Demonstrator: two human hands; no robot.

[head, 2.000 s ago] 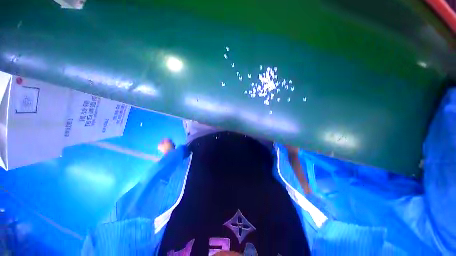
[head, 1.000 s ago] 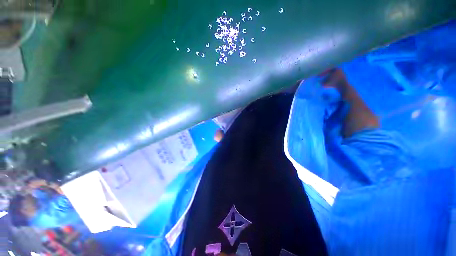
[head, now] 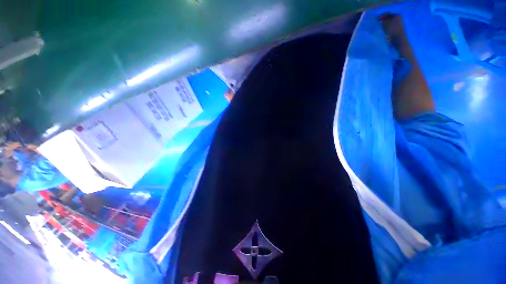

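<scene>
The glossy green table or belt [head: 138, 39] crosses the top of the view. My bare right forearm hangs beside my body, and my right hand [head: 390, 22] is small and blurred at its end, partly behind the blue smock [head: 369, 105]. Its fingers cannot be made out. Only a small bit of skin of my left hand [head: 229, 96] shows between the smock and the table edge; the rest is hidden. No held thing is visible. No metal clips or round dark part can be made out.
A white printed carton [head: 130, 130] stands beside the table at left. A pale bar [head: 22, 51] lies at the far left. Another person's blue sleeve [head: 41, 172] and red items [head: 61, 213] are blurred at lower left. A blue frame [head: 455, 30] stands at upper right.
The view has swung left and down. The clip pile has gone out at the top, and the red items at left have come in. My right forearm shows more than at first.
</scene>
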